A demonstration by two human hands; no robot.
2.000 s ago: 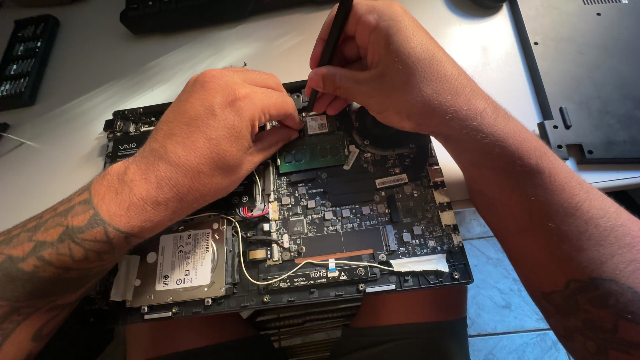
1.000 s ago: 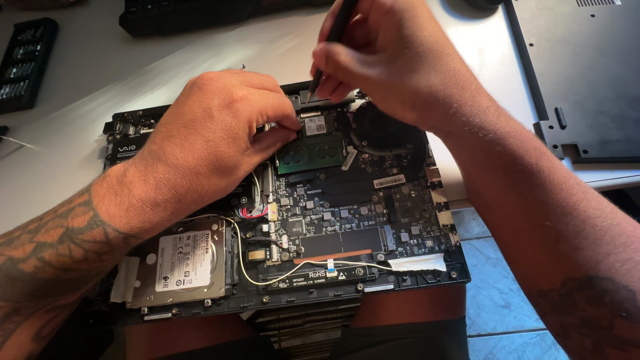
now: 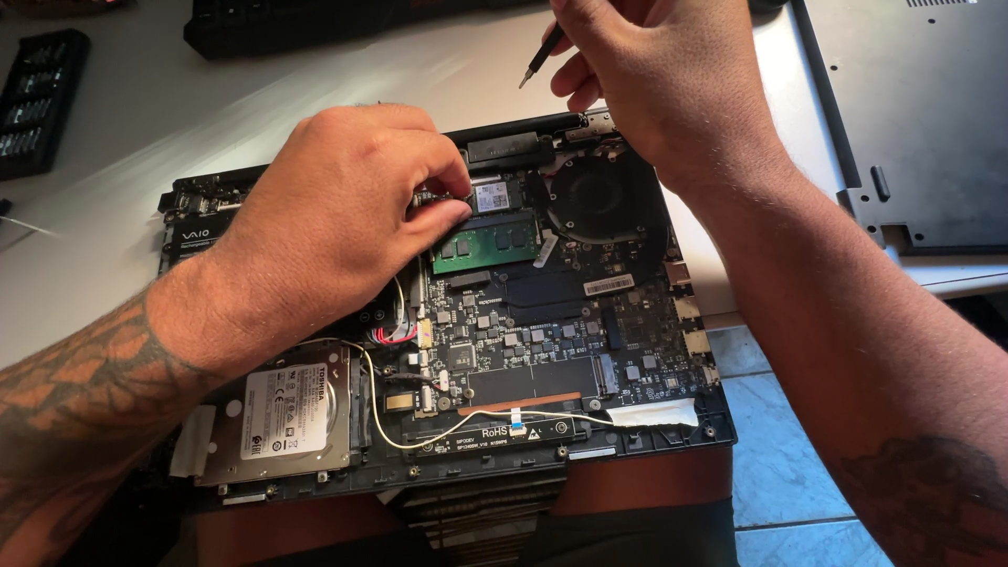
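An opened laptop base with its motherboard (image 3: pixel 488 315) exposed rests across the person's lap and the table edge. My left hand (image 3: pixel 354 189) pinches at the left edge of the wireless card (image 3: pixel 492 196); what its fingertips hold, if anything, is hidden. Just below them lies a green RAM module (image 3: pixel 488 246). My right hand (image 3: pixel 630 63) grips a thin black screwdriver (image 3: pixel 541 59), its tip in the air above the laptop's rear edge. A round cooling fan (image 3: pixel 597 197) sits right of the card. The Toshiba hard drive (image 3: pixel 287 413) is at lower left, partly under my left forearm.
A black case of screwdriver bits (image 3: pixel 39 102) lies at far left on the white table (image 3: pixel 142 102). Behind is a black keyboard-like device (image 3: pixel 291 20). The laptop's bottom cover (image 3: pixel 929 102) lies at right. A loose white cable (image 3: pixel 378 417) crosses the lower part of the base.
My right hand and the screwdriver have moved up and away from the area near the wireless card. My left hand has stayed at the card's left edge.
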